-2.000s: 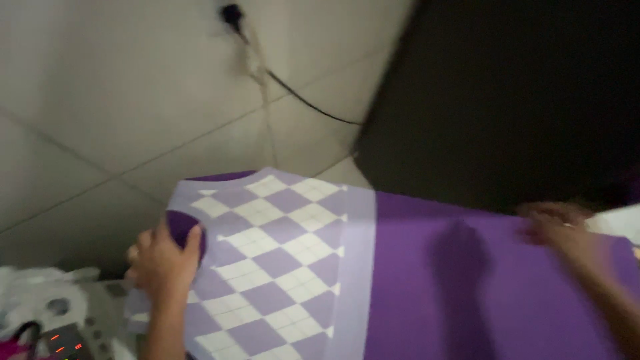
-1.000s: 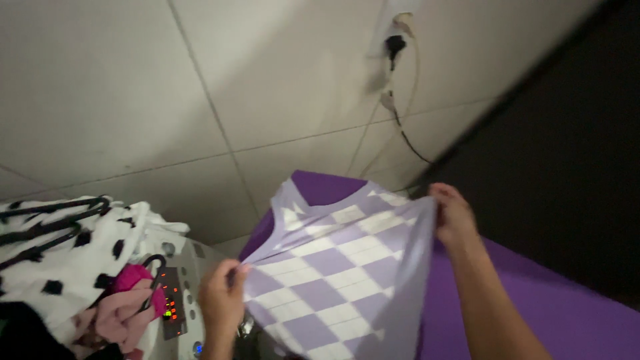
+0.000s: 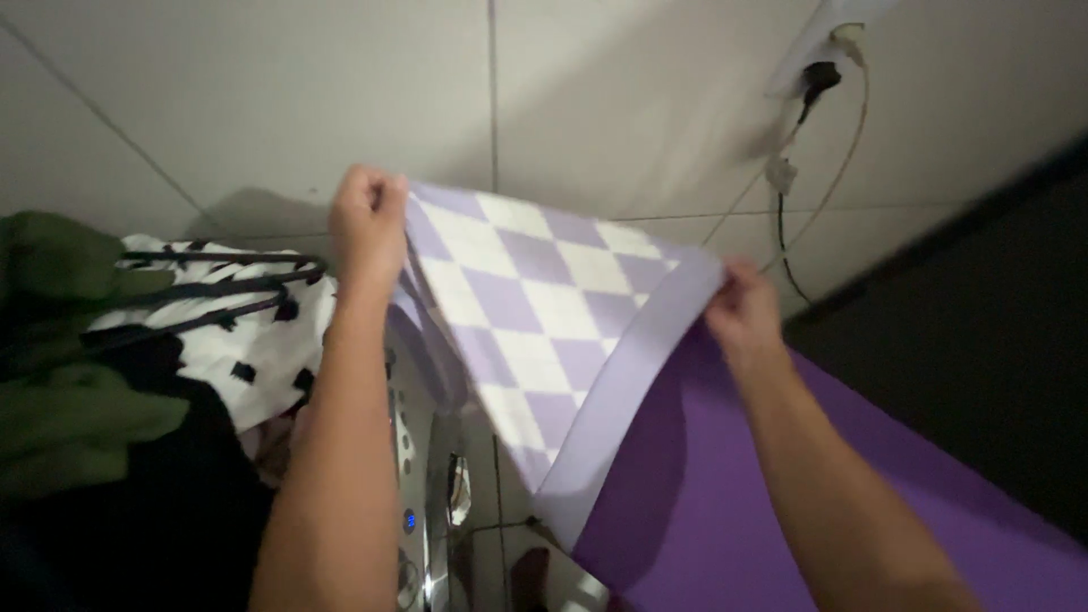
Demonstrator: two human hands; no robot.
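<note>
A lavender and white diamond-patterned knit garment [image 3: 552, 289] is stretched between both hands in the head view. My left hand [image 3: 370, 217] grips its upper left edge, raised in front of the tiled wall. My right hand [image 3: 744, 310] pinches the end of the plain lavender ribbed hem [image 3: 629, 387]. Part of the garment hangs down below my left hand. The lower end of the hem lies at the edge of a purple cloth-like surface [image 3: 731, 493], which stretches beneath my right forearm.
At the left, black hangers [image 3: 229, 285], a black-spotted white cloth [image 3: 255, 365] and dark green clothing [image 3: 76, 408] lie by an appliance's control panel [image 3: 412, 459]. A black plug [image 3: 820, 78] and cables hang on the tiled wall. A dark panel [image 3: 960, 340] stands at the right.
The garment lay flat on the purple surface two seconds ago; now it is lifted and pulled taut diagonally. My left hand has risen with its edge, and the neckline seen earlier is out of sight.
</note>
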